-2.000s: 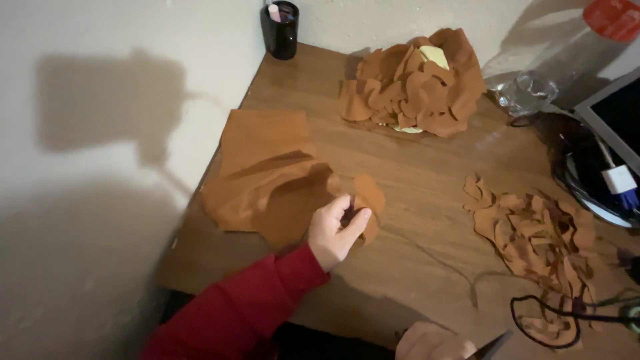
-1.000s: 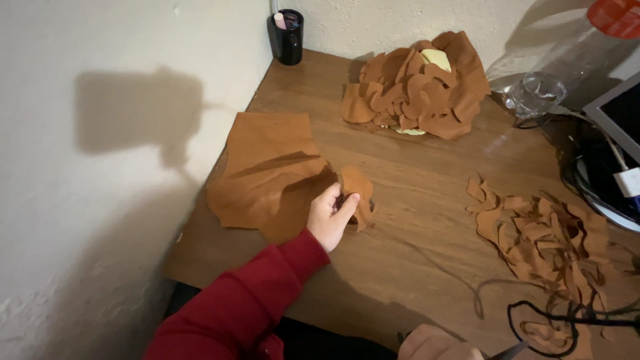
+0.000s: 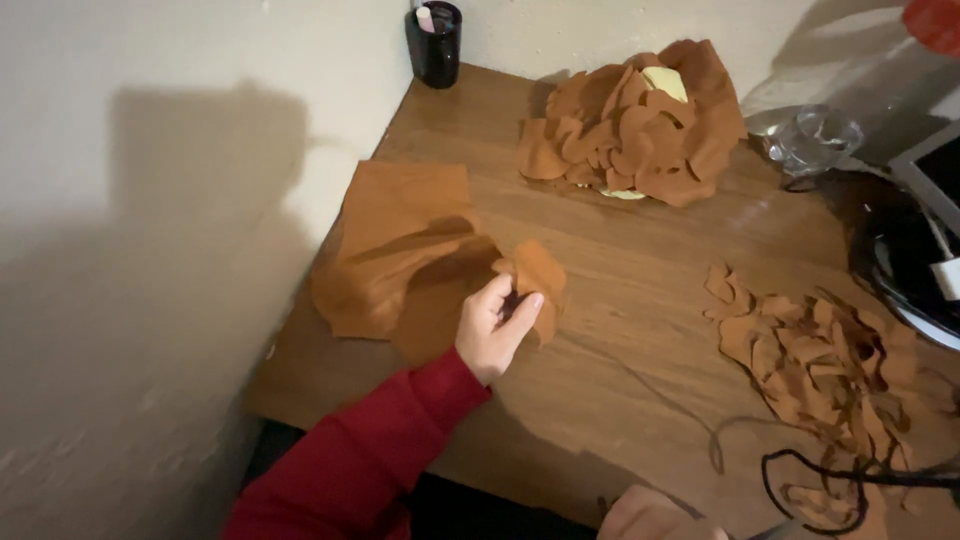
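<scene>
My left hand pinches a small cut piece of brown fabric between thumb and fingers, over the middle of the desk. Just behind and left of it, a larger sheet of the same brown fabric lies creased on the wood. At the bottom edge, my right hand is only partly in view, with a dark, slim tool beside it that runs out of the frame; its fingers and its hold are mostly hidden.
Brown cut pieces with pale yellow bits form a pile at the back. Narrow scraps lie at the right beside a black cable. A black pen cup, a clear plastic bottle and a screen's edge stand around the wooden desk.
My left hand still holds the small fabric piece, whose upper part has shifted slightly in the fingers. The large sheet and both piles look unchanged.
</scene>
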